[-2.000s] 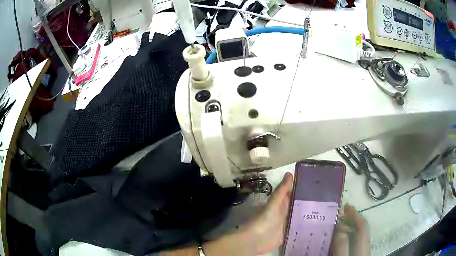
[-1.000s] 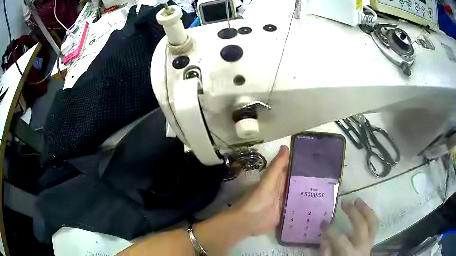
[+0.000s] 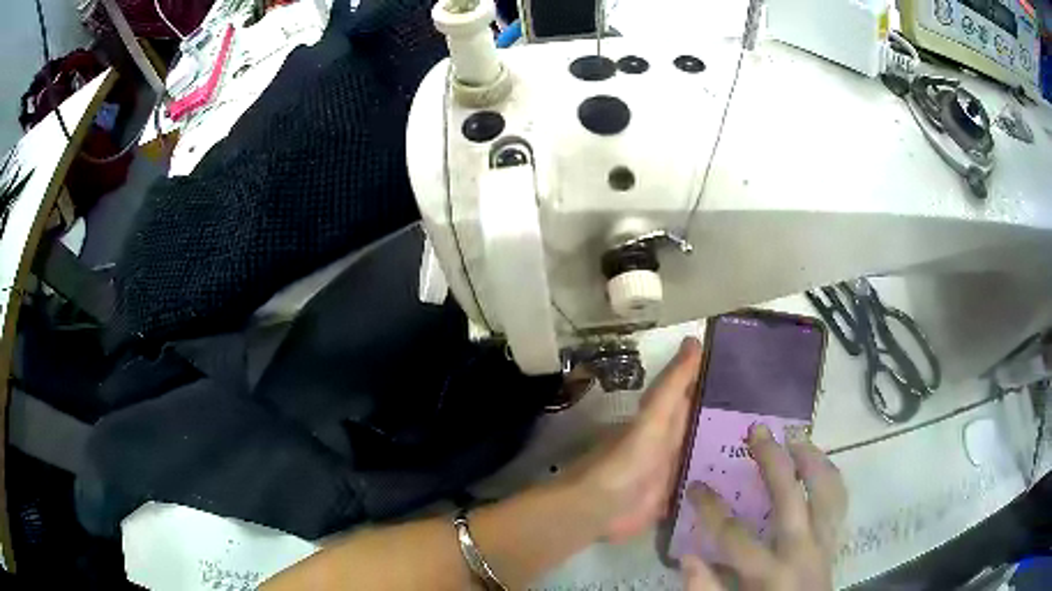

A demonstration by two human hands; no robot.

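Note:
The smartphone with a dark case and a lit pink-purple screen stands out right of the needle area. My left hand, with a bracelet at the wrist, lies along the phone's left edge and holds it; the fingers behind are hidden. My right hand is over the lower screen, fingers spread and slightly blurred, covering part of the keypad and holding nothing. The smooth dark garment piece lies left of the presser foot, not in either hand.
The off-white machine head crosses the view. Grey shears lie right of the phone. A textured black fabric heap is behind left. A control panel and a white box are upper right. A small white piece lies far right.
My right hand has moved from the phone's lower right side up over its screen. My left hand stays at the phone's left edge. The camera view has shifted.

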